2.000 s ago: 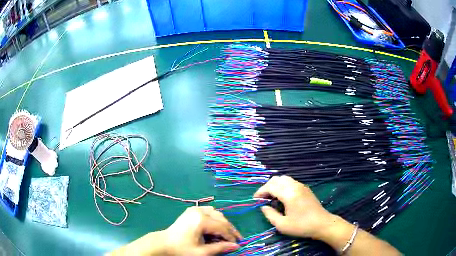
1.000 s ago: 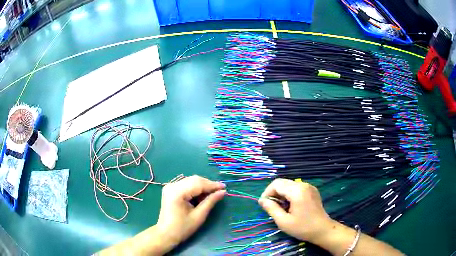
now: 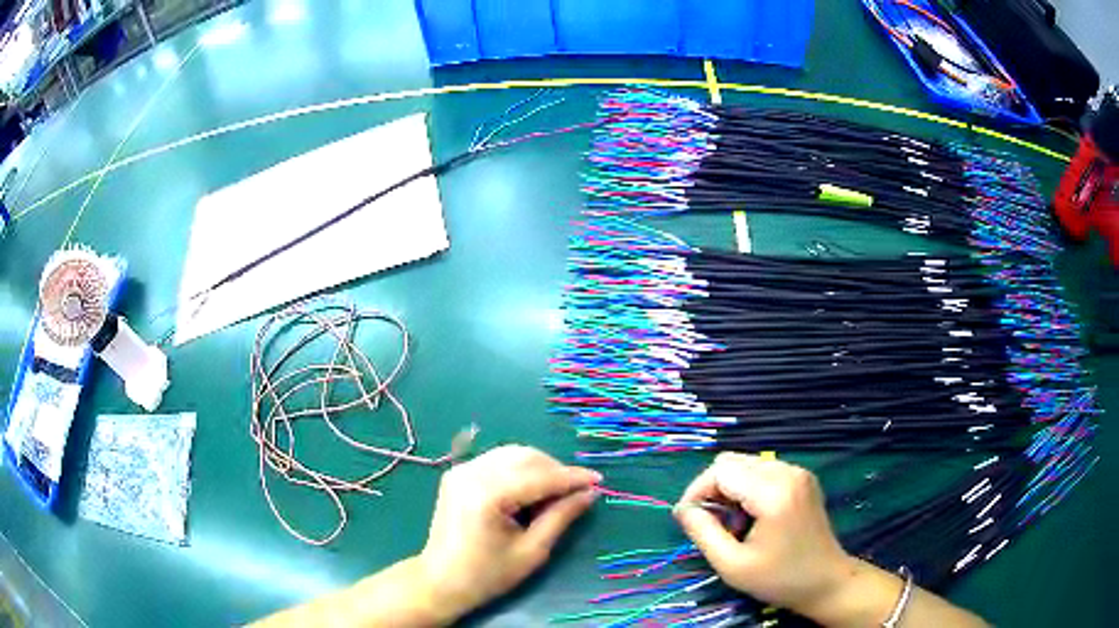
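Note:
My left hand [image 3: 515, 509] is low in the middle, its thumb and forefinger pinching the free end of a thin red core [image 3: 632, 496]. My right hand [image 3: 761, 521] is to its right, its fingers closed around the cable end that the core comes out of. The cable itself is mostly hidden under my right hand. Loose black cables [image 3: 926, 528] with fanned coloured cores [image 3: 644, 577] lie below and right of my right hand. A tangled pinkish-brown wire [image 3: 329, 411] lies left of my left hand, one end close to it.
Two rows of black cables [image 3: 847, 350] lie behind my hands. A white sheet [image 3: 331, 233] carries one diagonal cable. At left are a handheld fan [image 3: 76, 304], a blue tray [image 3: 34, 472] and a clear plastic bag [image 3: 138, 476]. A blue bin [image 3: 614, 31] and red heat gun [image 3: 1090, 190] are beyond.
My left hand has come up from the lower cores to pinch a core in front of my right hand. The whole view has shifted, so the bench things appear further right.

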